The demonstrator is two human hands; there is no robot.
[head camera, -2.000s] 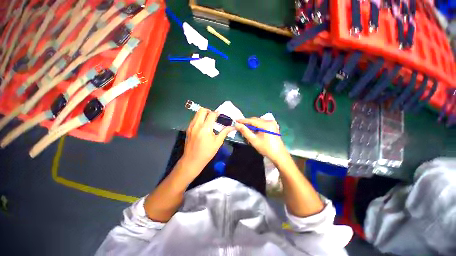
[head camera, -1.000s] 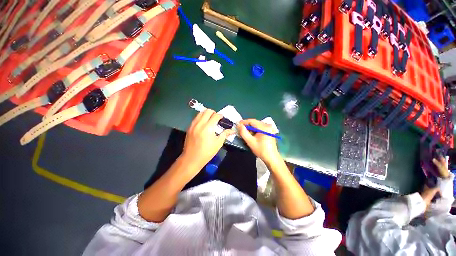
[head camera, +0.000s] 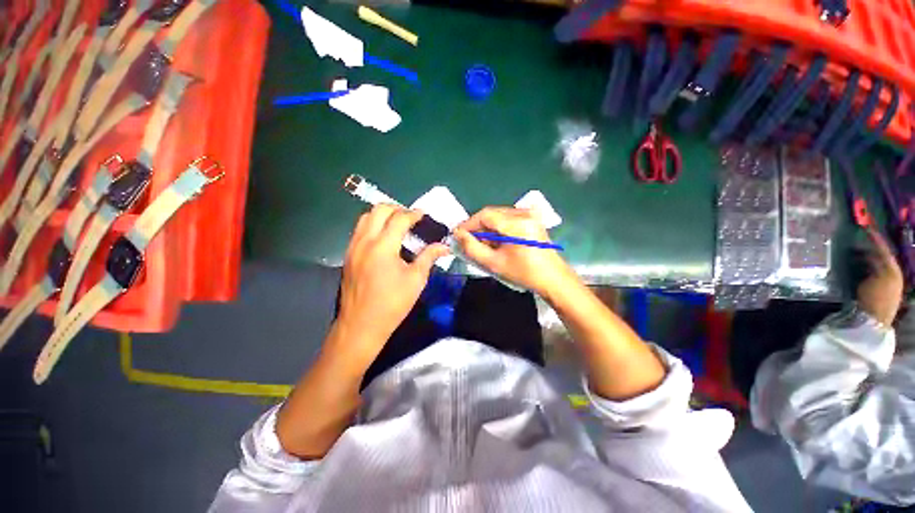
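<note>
A wristwatch with a dark squarish case (head camera: 429, 229) and a pale strap is at the bench's front edge. My left hand (head camera: 381, 263) holds the case, and the buckle end of the strap (head camera: 367, 188) sticks out up and left past my fingers. My right hand (head camera: 510, 250) holds a blue stick tool (head camera: 520, 240) like a pencil, its near end at the right side of the case. The stick's tip is hidden by my fingers. A white wipe (head camera: 439, 204) lies under the watch. A second white piece (head camera: 539, 207) lies beside my right hand.
Orange-red tray (head camera: 216, 150) with pale-strap watches at left. Spare blue sticks (head camera: 391, 68), white wipes (head camera: 368, 104), yellowish stick (head camera: 388, 24) and blue cap (head camera: 480, 82) at back. Clear scrap (head camera: 579, 148), red scissors (head camera: 656, 156), blister trays (head camera: 747, 225) and navy-strap watches right. A neighbouring person's hand (head camera: 880, 281) shows far right.
The camera view has shifted. The dark case is tilted slightly differently between my fingers. Both hands keep their hold on the watch and the stick.
</note>
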